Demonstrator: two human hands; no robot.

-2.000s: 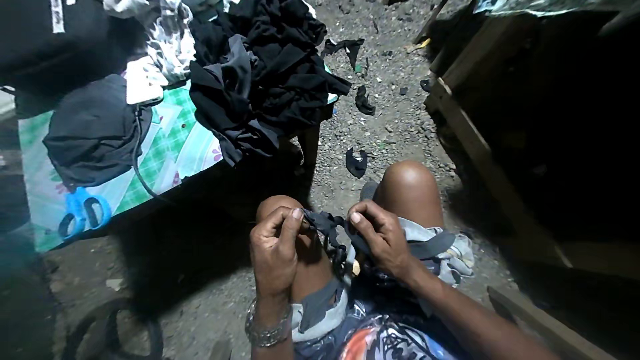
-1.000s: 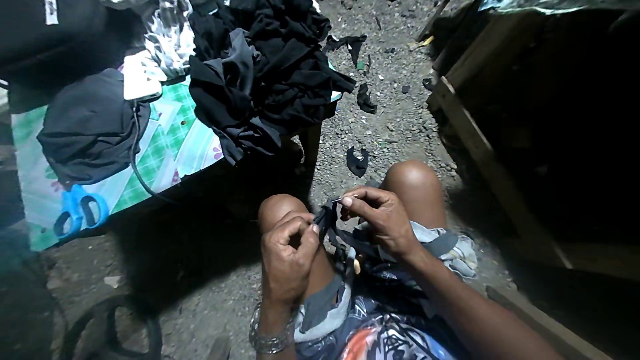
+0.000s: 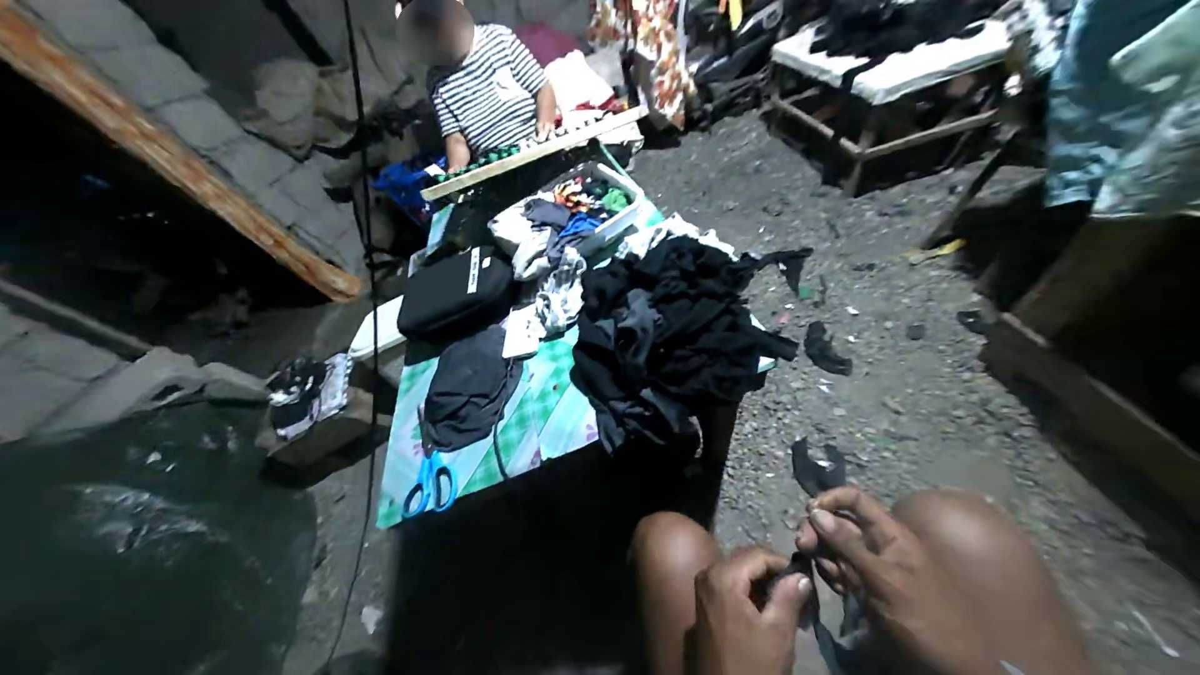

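Note:
Between my knees, my left hand pinches a strip of dark cloth between thumb and fingers. My right hand is just beside it, thumb and forefinger pressed together near the upper end of the same strip; whether something thin is between those fingertips cannot be made out. In front of me stands a table with a green and white checked cover. On it lie a heap of black cloth, a dark grey folded cloth and scissors with blue handles.
A black zip case, a white device with a cord and a tub of coloured cloth are on the table. Behind it sits a person in a striped shirt. Cloth scraps lie on the gravel ground. A padded bench stands back right.
The view has swung up and to the left, bringing the seated person and the bench into sight. My hands have come closer together than two seconds ago, still at the dark cloth.

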